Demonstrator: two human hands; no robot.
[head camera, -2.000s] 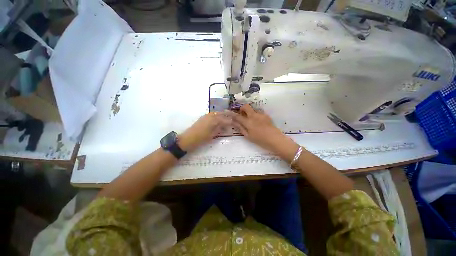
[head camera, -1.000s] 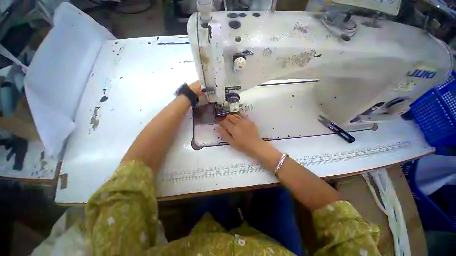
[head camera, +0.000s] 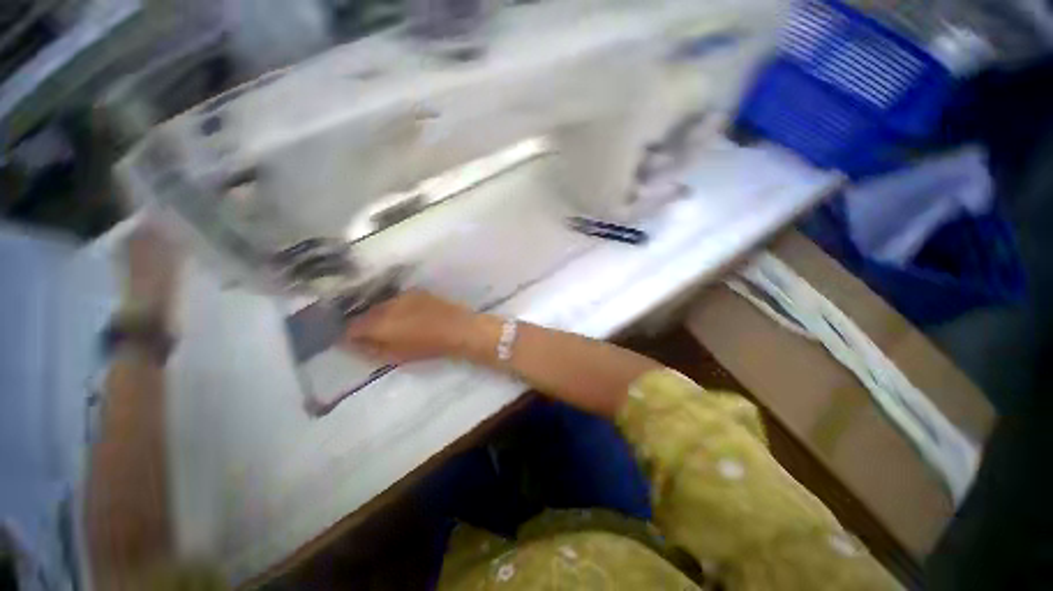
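Note:
The off-white sewing machine (head camera: 462, 127) is tilted and blurred in view. My right hand (head camera: 404, 328) is beside the presser foot area (head camera: 323, 271), fingers bent over the plate; whether it grips anything is hidden. My left hand (head camera: 152, 260) is raised at the left, near the machine head's left end, badly blurred; its fingers and anything in them cannot be made out. Dark thread snips (head camera: 607, 230) lie on the machine table right of the needle area. White fabric strips (head camera: 849, 346) lie in strands on the brown carton (head camera: 797, 421).
A blue plastic basket (head camera: 849, 81) stands beyond the table's right end. Below it a blue crate (head camera: 970, 260) holds white cloth (head camera: 918, 206). A white sheet (head camera: 40, 358) is at the far left. The wood-edged white table (head camera: 462, 387) runs slanting across the view.
The view has swung right and tilted, and is blurred. My left hand has moved from behind the needle area outward to the left. My right hand stays by the presser foot.

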